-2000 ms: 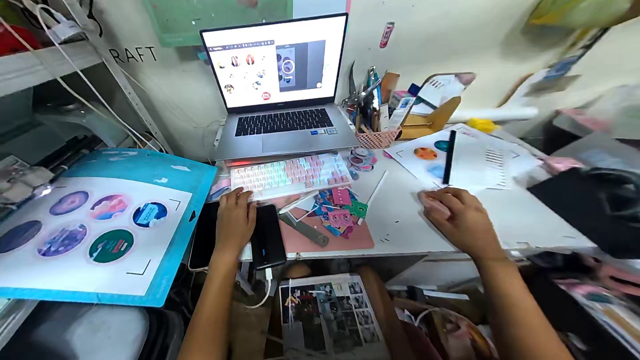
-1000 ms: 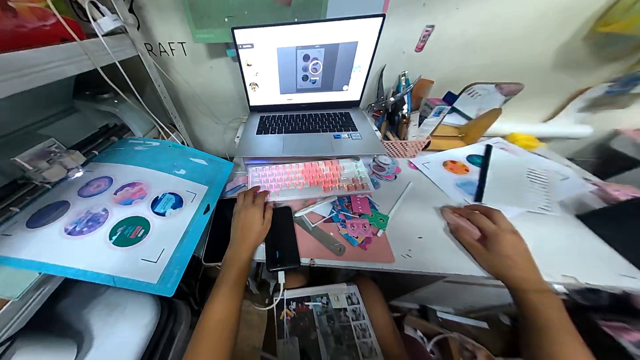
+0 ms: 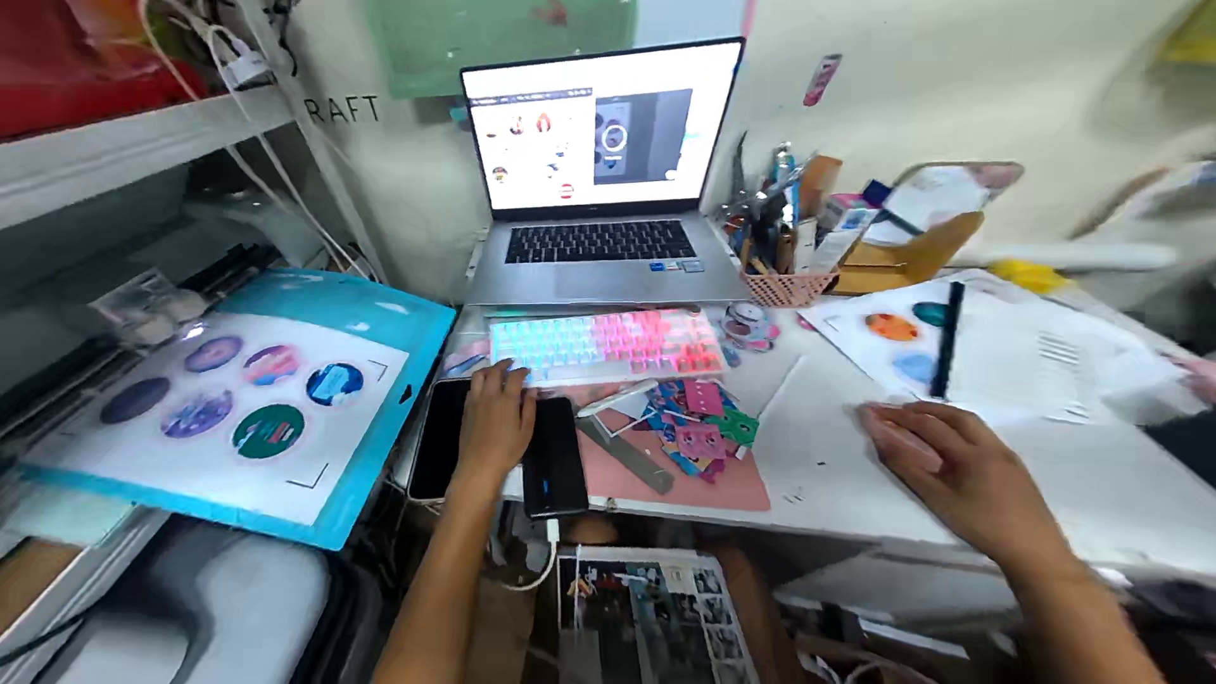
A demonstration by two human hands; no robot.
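My left hand (image 3: 496, 423) rests at the lower left edge of a backlit white keyboard (image 3: 608, 344), fingertips on or beside its keys, between two dark phones; the right-hand phone (image 3: 556, 461) has a white cable plugged in. My right hand (image 3: 940, 465) lies on the white desk with fingers curled; whether something is under them cannot be told. An open laptop (image 3: 598, 171) stands behind the keyboard. Right of the phones, a pink mat (image 3: 731, 489) bears colourful cutouts (image 3: 703, 427), a grey strip tool (image 3: 627, 456) and a white pen-like tool (image 3: 616, 397).
At left, a turquoise cutting mat (image 3: 418, 318) holds a sheet of round printed designs (image 3: 271, 432). A pink basket (image 3: 788, 288) of tools stands right of the laptop. Printed sheets (image 3: 1007, 370) with a black bar (image 3: 948, 337) lie at right. A printed sheet (image 3: 646, 608) lies below the desk edge.
The windows on the laptop screen have changed, and the keyboard lighting has shifted colour. My left hand stays by the keyboard's lower left edge; my right hand remains on the desk.
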